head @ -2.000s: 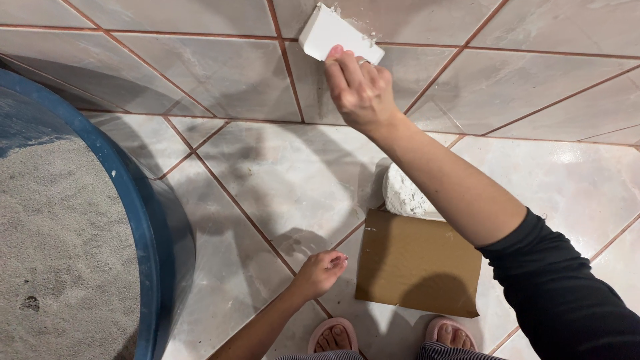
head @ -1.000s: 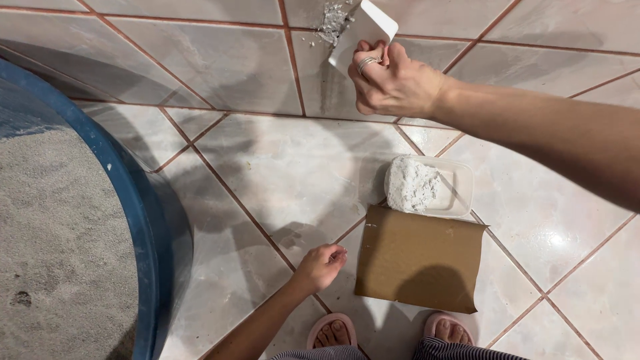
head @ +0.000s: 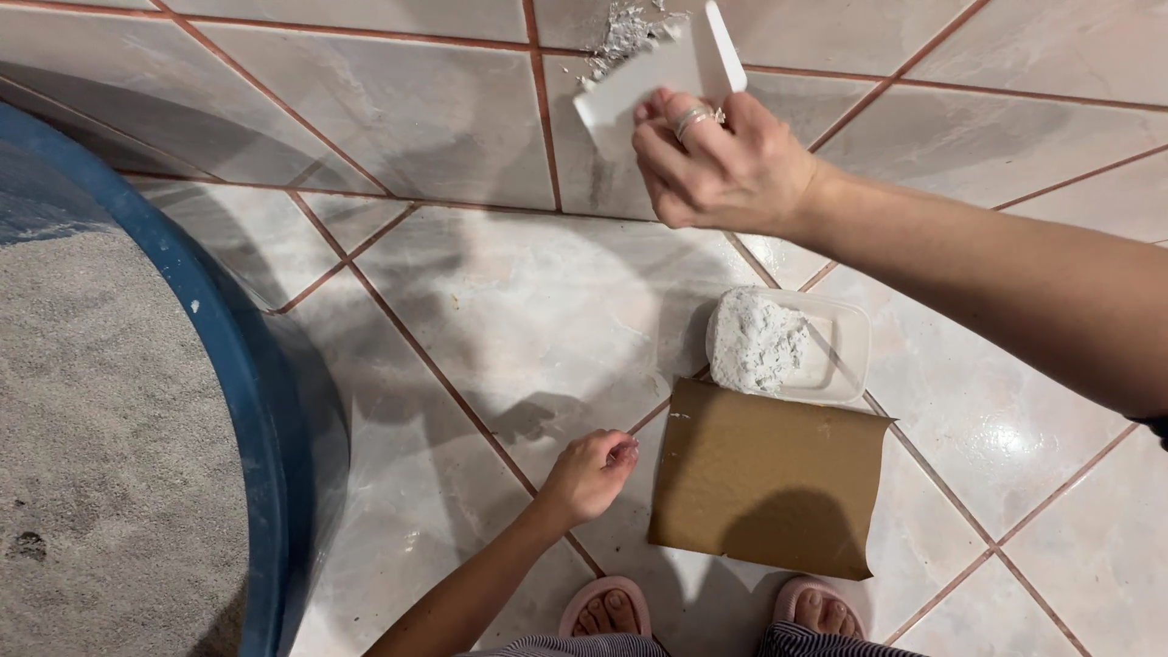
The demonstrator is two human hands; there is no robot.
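My right hand (head: 721, 164), with a ring on one finger, grips a white flat plastic scraper (head: 657, 82) against the tiled wall. At the scraper's upper left edge, a rough patch of whitish-grey filler paste (head: 630, 32) sticks to the wall tiles. My left hand (head: 593, 474) hangs over the floor with curled fingers, and nothing shows in it. A clear plastic tub (head: 844, 351) stands on the floor below my right forearm, with a heap of white paste (head: 753, 342) at its left side. Just below the tub lies a brown sheet of sandpaper (head: 776, 474).
A large blue plastic tub (head: 228, 365) holding grey sand-like material (head: 109, 411) stands at the left. The tiled wall (head: 411, 119) meets the tiled floor (head: 529, 319) beyond my hands. My feet in pink slippers (head: 607, 607) are at the bottom edge.
My right hand has shifted right and down along the wall, and the scraper has turned. Paste on the wall and the clear tub show more fully now. My left hand has barely moved.
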